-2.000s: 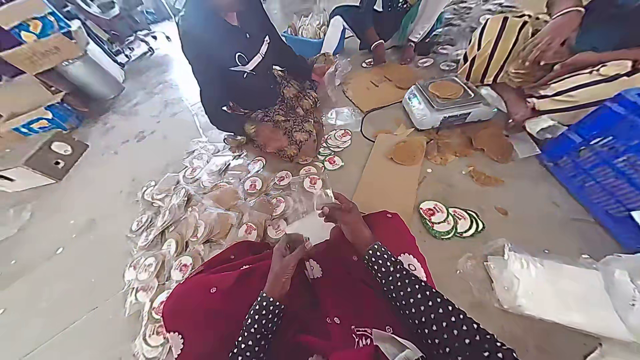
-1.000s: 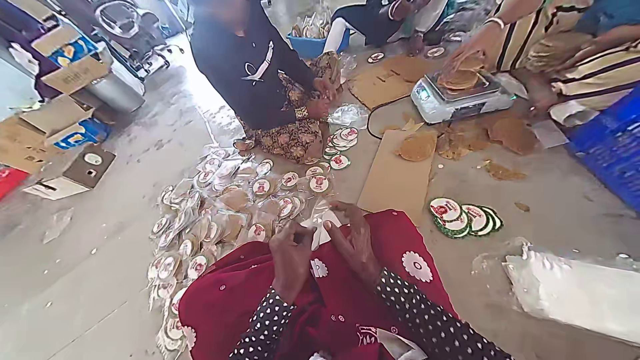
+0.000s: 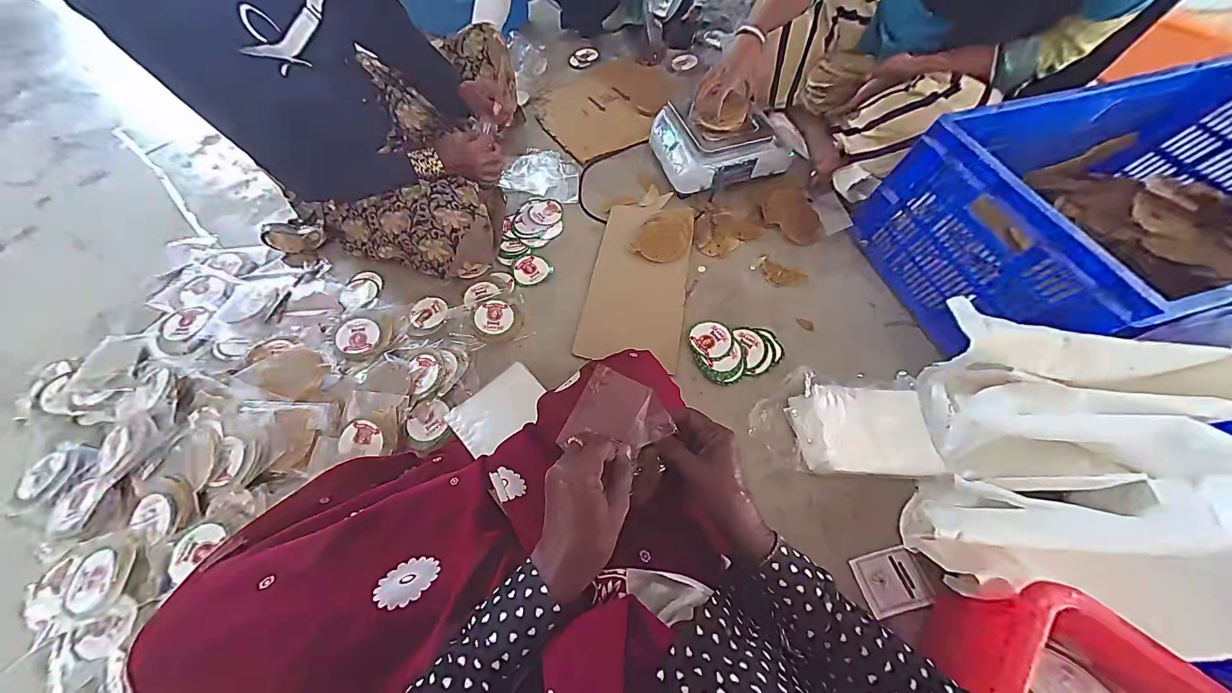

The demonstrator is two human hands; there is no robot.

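Both hands grip one small clear plastic bag point(image 3: 616, 409) above a lap covered in maroon cloth. My left hand point(image 3: 582, 510) pinches its lower left side; my right hand point(image 3: 707, 472) has its fingers at the lower right edge. Whether anything lies inside the bag is unclear. A white sheet point(image 3: 499, 409) rests by the lap, left of the bag. Farther ahead, round printed labels with green edges point(image 3: 717, 351) lie on the floor, beside a cardboard strip point(image 3: 630, 298) with a flat brown disc point(image 3: 662, 237) on it. Many filled clear packets with round labels point(image 3: 361, 438) are heaped at the left.
One person handles something at the upper left. Another person's hand point(image 3: 727, 87) is over brown discs on a digital scale point(image 3: 717, 154). A blue plastic crate point(image 3: 962, 231) with brown pieces stands right, near white plastic bags point(image 3: 866, 428) and a red plastic object point(image 3: 1001, 626).
The clear bag now shows spread above my fingers. The other person's hand has come down onto the discs on the scale. The view has shifted right and downward, showing the crate's contents and the red object.
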